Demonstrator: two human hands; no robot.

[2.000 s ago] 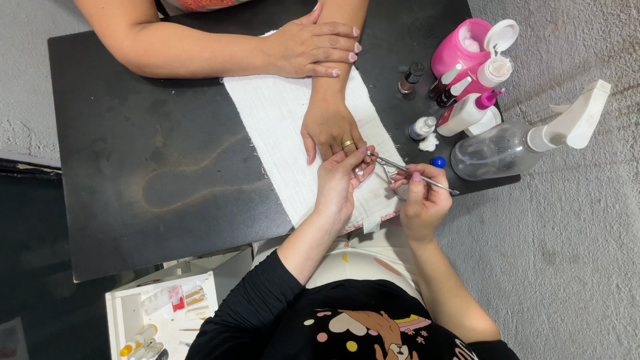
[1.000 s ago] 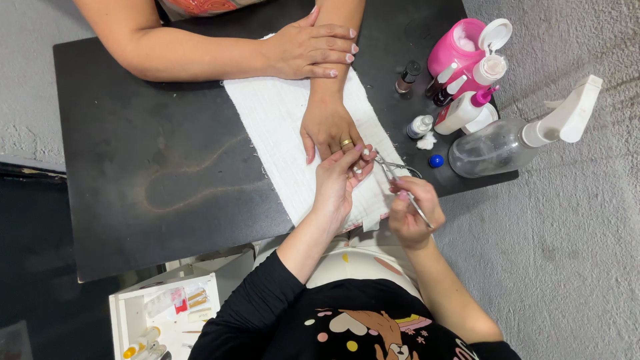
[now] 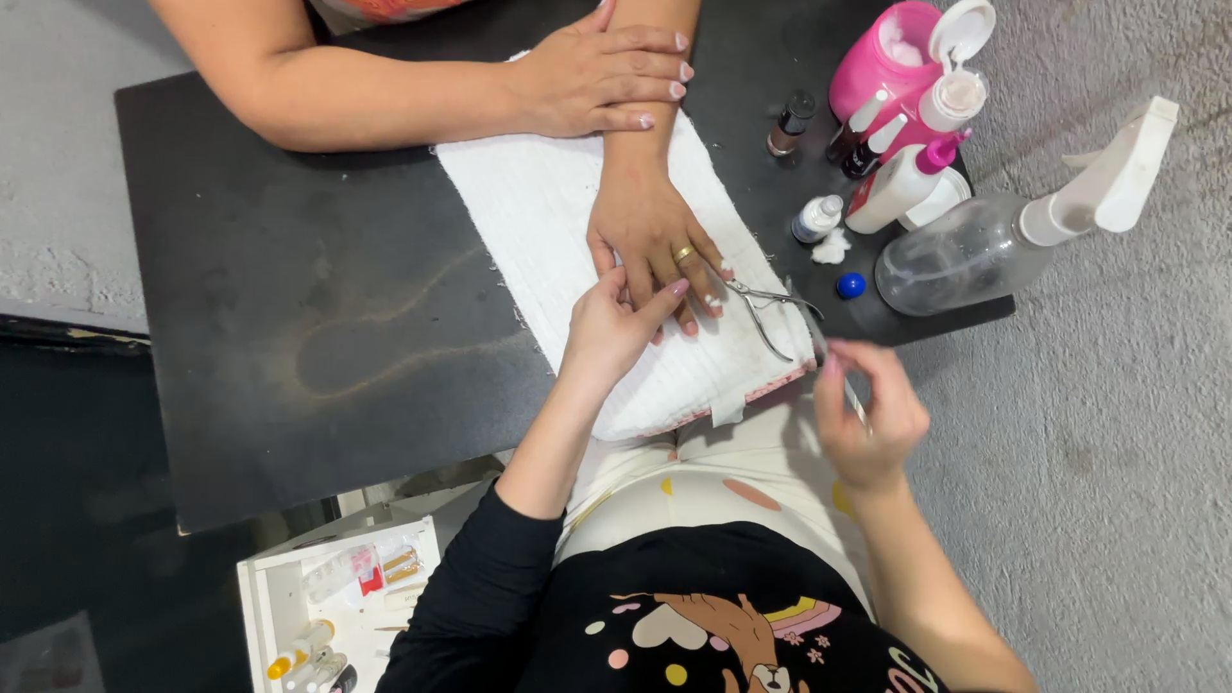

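Observation:
My left hand (image 3: 616, 322) holds the fingers of another person's hand (image 3: 647, 226), which lies palm down on a white towel (image 3: 539, 207) and wears a gold-coloured ring (image 3: 683, 254). White bits sit on some of that hand's fingertips. Metal cuticle nippers (image 3: 765, 303) lie on the towel beside those fingertips, untouched by me. Off the towel's right corner, my right hand (image 3: 871, 414) grips a thin metal manicure tool (image 3: 835, 361), blurred, its upper end over the towel. The person's other hand (image 3: 602, 77) rests across their wrist.
On the black table (image 3: 385, 212) stand a clear spray bottle (image 3: 953, 255), a pink container of cotton (image 3: 881, 63), a white bottle with pink cap (image 3: 895, 188) and nail polish bottles (image 3: 791, 123). A blue ball-shaped thing (image 3: 850, 285) lies nearby. An open drawer (image 3: 252, 616) holds supplies.
My right hand has moved right and down, away from the person's fingers, with the thin tool. My left hand has shifted on the person's fingers, which are now more spread out.

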